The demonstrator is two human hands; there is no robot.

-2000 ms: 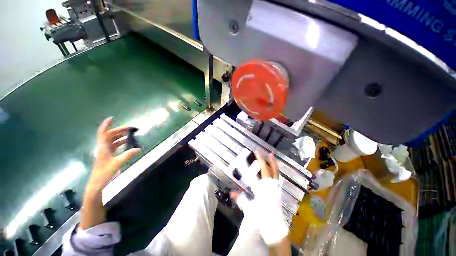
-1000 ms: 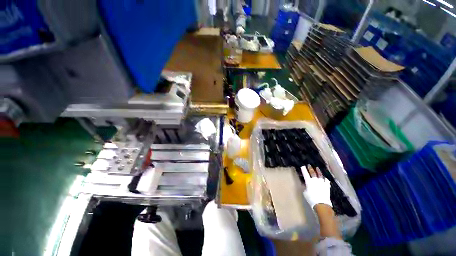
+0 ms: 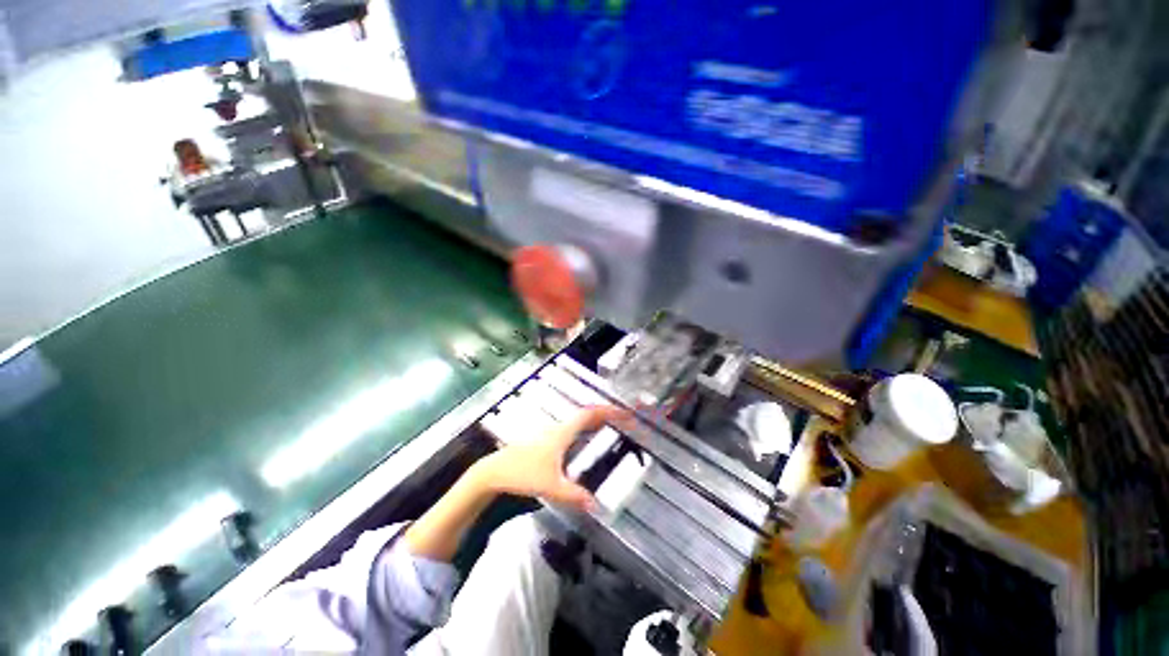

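My bare left hand [image 3: 538,464] is over the slotted metal table [image 3: 692,513]. Its thumb and fingers are apart, on either side of the near-left end of the small white fixture block [image 3: 621,477]. Dark patches show at the block between the fingers; I cannot tell whether a part is touched. At the bottom edge, a blurred white shape [image 3: 645,633] with a dark piece on it may be my gloved right hand or my knee. Black parts [image 3: 981,596] fill the lined tray [image 3: 862,564] at the lower right.
The grey machine head with its blue panel [image 3: 718,115] and red stop button [image 3: 549,286] hangs above the table. The green conveyor [image 3: 308,333] is at left, with several black parts [image 3: 167,587] along its near edge. A white tub [image 3: 908,417] stands behind the tray.
The view has swung back left from the tray toward the conveyor and table. My left hand has come into view at the fixture. My gloved right hand no longer shows clearly over the tray.
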